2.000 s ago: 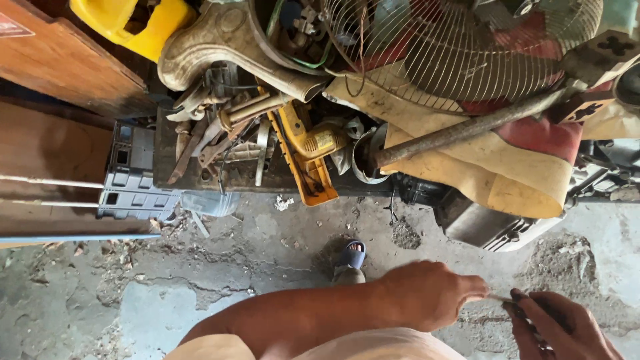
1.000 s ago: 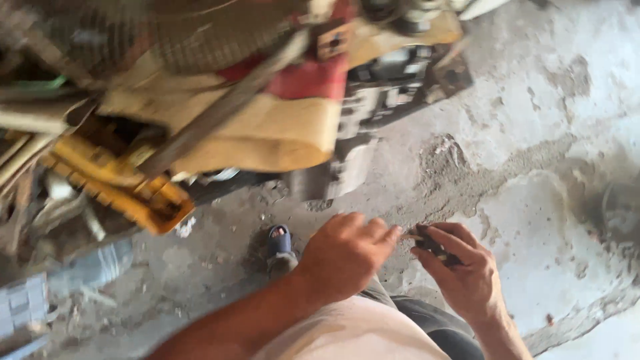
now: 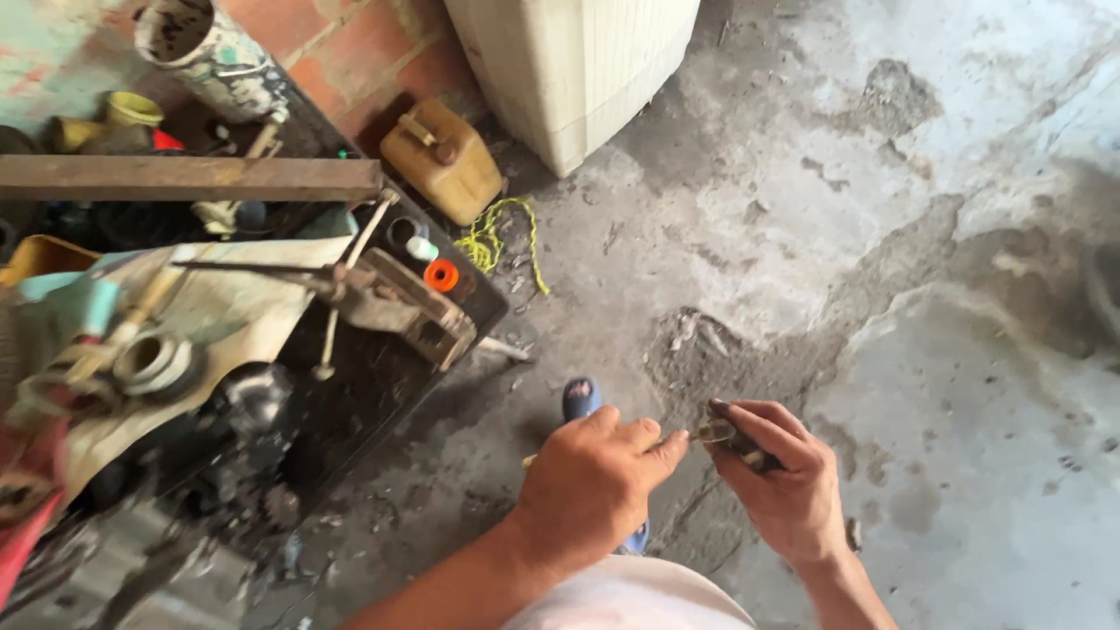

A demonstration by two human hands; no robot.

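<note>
My left hand (image 3: 595, 481) is closed around a thin tool, whose pale end shows by the knuckles and whose thin tip points right past the index finger. My right hand (image 3: 783, 472) holds a small dark part (image 3: 748, 444) between thumb and fingers. A clear or shiny round piece (image 3: 713, 430) sits at its near end, and the thin tip meets or nearly meets it. Both hands are in front of my body, above the concrete floor. What exactly the part is cannot be told.
At left stands a cluttered workbench (image 3: 477, 302) with a bench vise (image 3: 394, 306), a steel bar (image 3: 192, 178), an orange ring (image 3: 441, 275) and a paint-stained bucket (image 3: 219, 66). Beyond it are a yellowed plastic jug (image 3: 442, 162), yellow rope (image 3: 534, 245) and a large whitish container (image 3: 577, 70). A blue sandal (image 3: 580, 398) is below.
The view has swung far to the right, past the fan guard and yellow tool to the bench's vise end. Both hands stay close together, holding their items.
</note>
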